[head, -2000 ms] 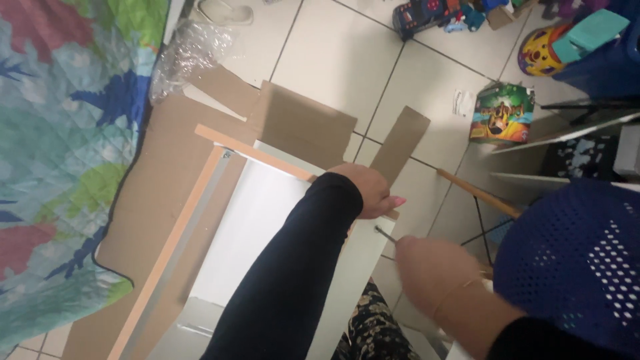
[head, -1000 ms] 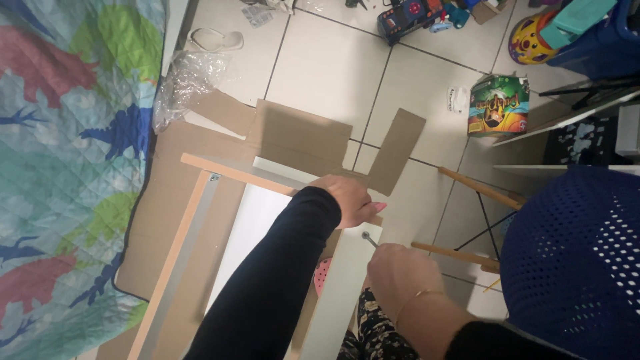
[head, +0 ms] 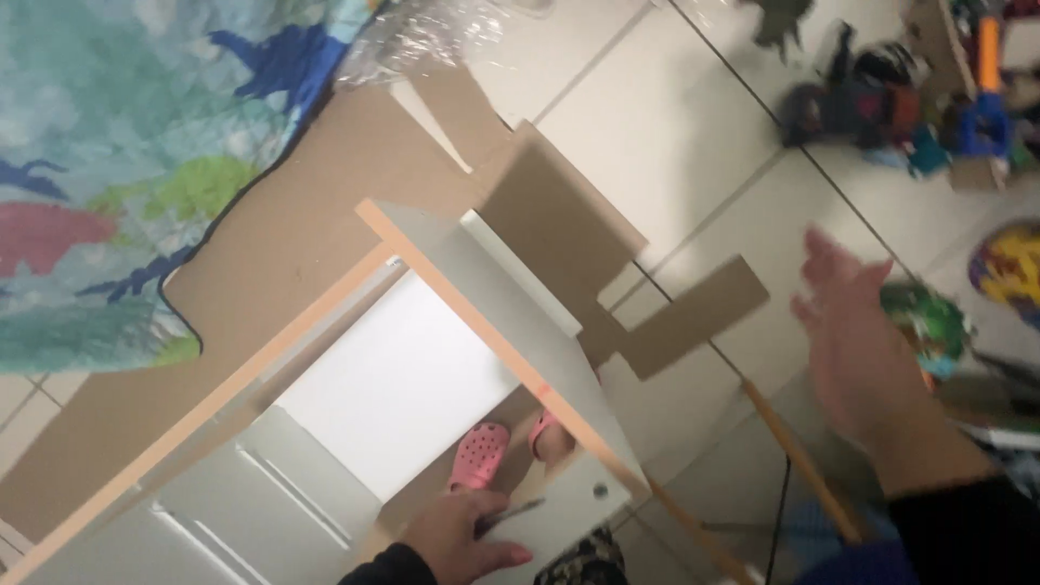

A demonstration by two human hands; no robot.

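Note:
A partly assembled furniture frame of white panels with wood-toned edges [head: 479, 329] stands over flattened cardboard. My left hand [head: 459, 532], at the bottom centre, holds a thin metal tool [head: 512, 513], its kind blurred, over a white panel [head: 569, 504] with a round dark fitting [head: 600, 490] near its corner. At the right, my right hand [head: 849, 341] is raised over the floor beyond the frame, blurred, fingers apart and holding nothing visible. Inside the frame lies a white board [head: 398, 374], with grooved grey-white panels [head: 260, 496] nearer the lower left.
Cardboard [head: 268, 276] covers floor tiles. A dinosaur-print quilt [head: 146, 146] hangs at the left, beside clear plastic wrap [head: 431, 36]. Toys [head: 877, 106] lie upper right. A chair's wooden leg [head: 796, 455] stands near my right arm. Feet in pink clogs [head: 479, 455] show below.
My right hand has left the white panel's corner and moved out to the right. My left hand has moved back along the panel and now has the thin tool. The view has turned.

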